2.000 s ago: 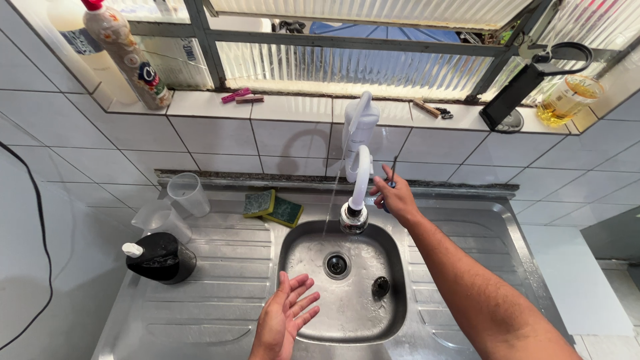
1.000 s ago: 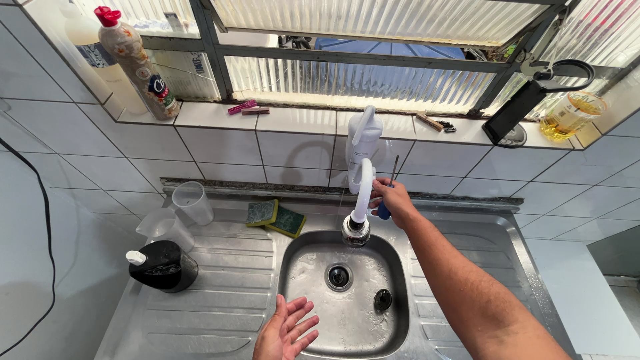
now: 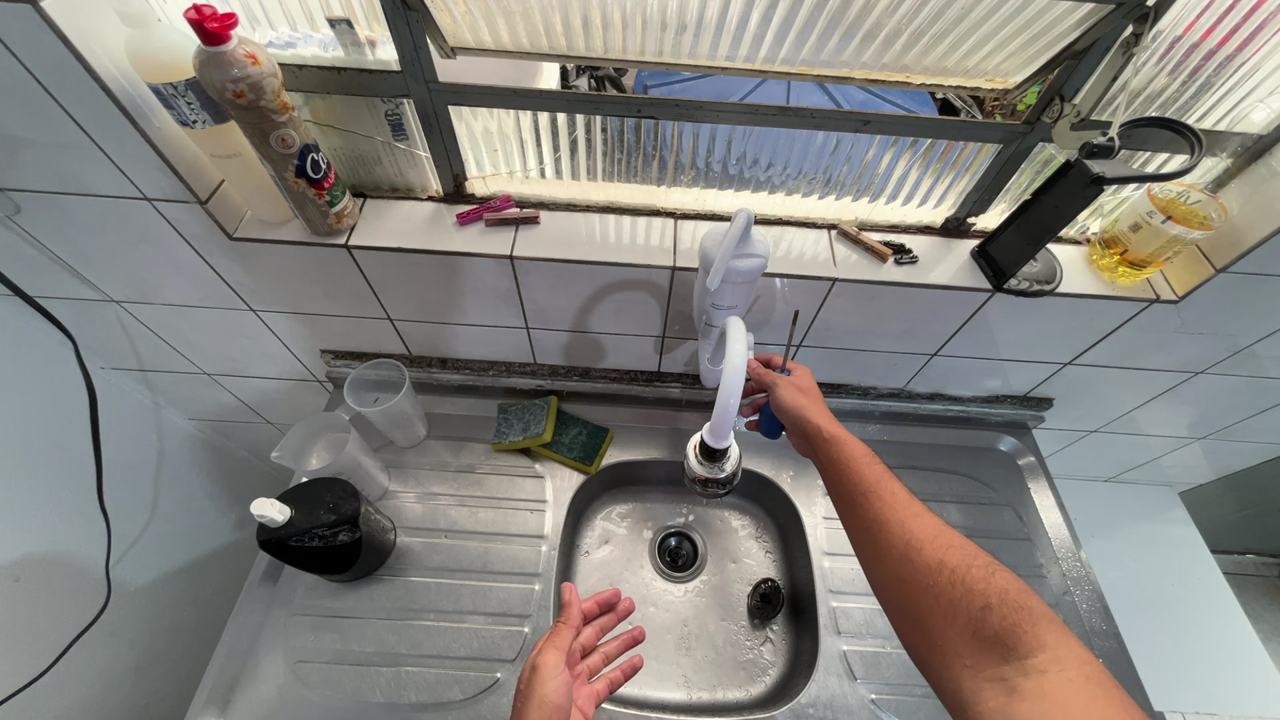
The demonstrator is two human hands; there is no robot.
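Observation:
My right hand holds a screwdriver with a blue handle, its shaft pointing up; the fingertips are at the side of the white faucet body. The white curved spout ends in a chrome nozzle above the back of the steel sink basin. My left hand is palm up over the basin's front left edge, fingers apart, holding nothing. Inside the basin are the drain and a dark round strainer to its right.
Two sponges lie behind the basin's left side. Two clear plastic cups and a black soap dispenser stand on the left drainboard. The tiled sill holds bottles, clothespins, a black holder and a container of yellow liquid.
A thin stream of water beside the faucet, seen two seconds ago, no longer shows. My right hand has turned slightly at the faucet's side, and more of the blue handle shows. My left hand stays about where it was.

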